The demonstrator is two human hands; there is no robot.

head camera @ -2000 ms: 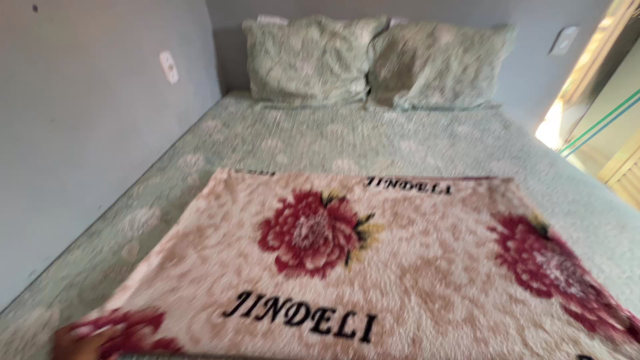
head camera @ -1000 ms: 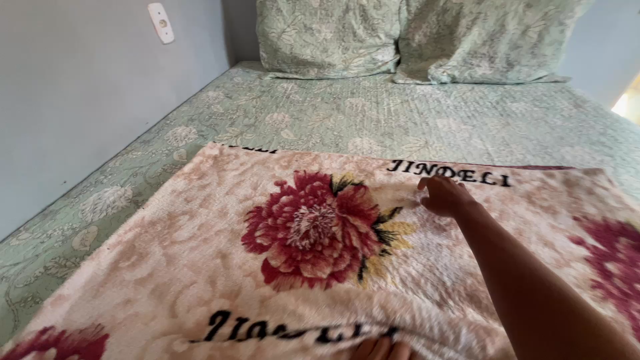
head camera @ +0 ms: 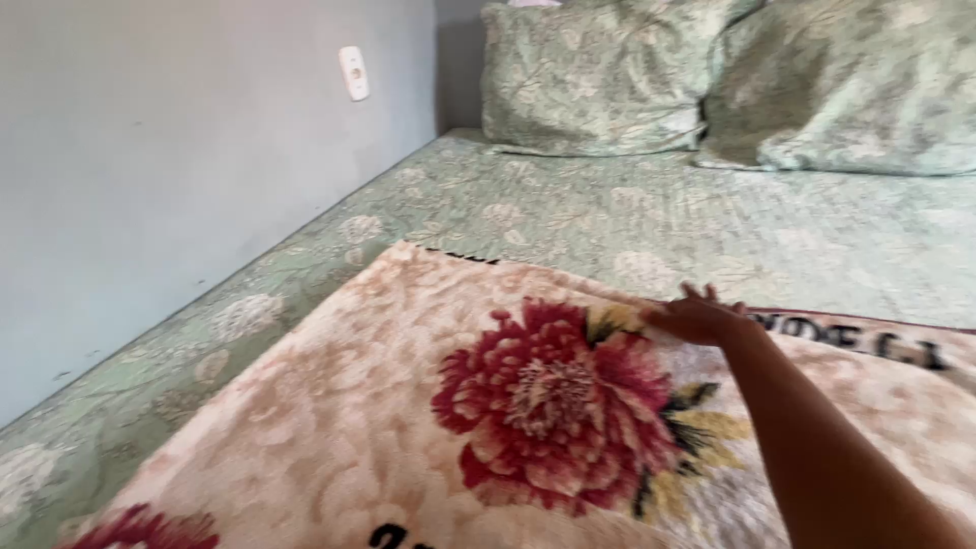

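Observation:
A cream plush blanket (head camera: pixel 343 381) with large red flowers and black lettering lies on a bed covered by a green floral sheet (head camera: pixel 564 206). My right hand (head camera: pixel 698 316) rests near the blanket's far edge, just above and right of the big red flower, palm down with its fingers spread. It holds nothing that I can see. The far edge of the blanket runs beside my fingers, and the cloth is slightly rippled there. My left hand is out of the picture.
Two pillows in green floral cases, a left one (head camera: pixel 595 76) and a right one (head camera: pixel 854 84), lean at the bed's head. A grey-blue wall (head camera: pixel 191 137) with a white wall outlet (head camera: pixel 354 73) borders the bed's left side.
The fingers of another hand seen at the bottom edge a second ago are gone from view. My right hand has moved off the black lettering, toward the flower. The view has turned left.

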